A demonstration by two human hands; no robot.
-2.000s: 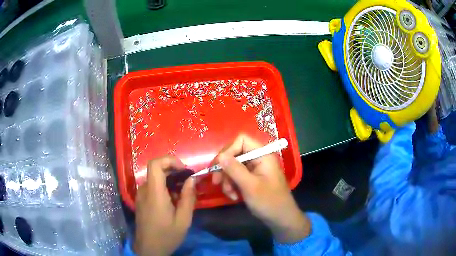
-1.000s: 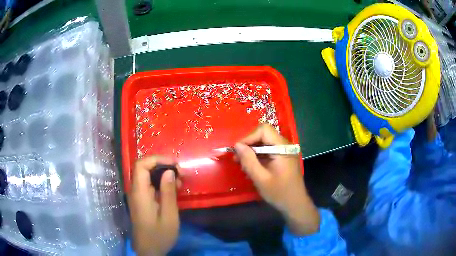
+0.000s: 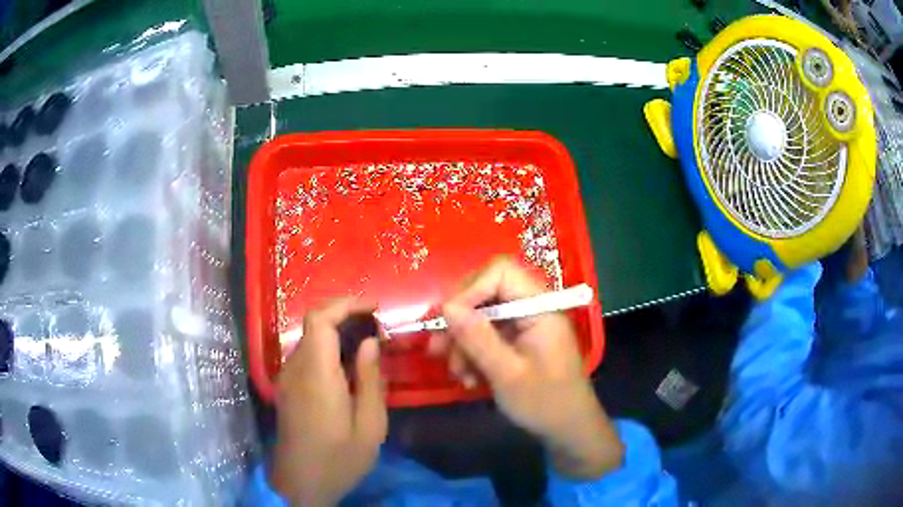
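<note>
My left hand holds a small round black part between thumb and fingers over the near left of the red tray. My right hand holds a slim white pen-shaped tool, its thin silvery tip pointing left, close to the black part. Whether the tip touches the part cannot be told. Tiny silvery metal bits lie scattered in the tray, densest along the far and right sides.
Stacked clear blister trays with some black discs stand at left. A grey post and white rail lie beyond the tray, then a green belt. A yellow and blue fan is at right, beside another person's blue sleeve.
Since one second ago, my right hand has brought the tool's tip left, from over the tray to the black part. My left hand has moved slightly right with the part.
</note>
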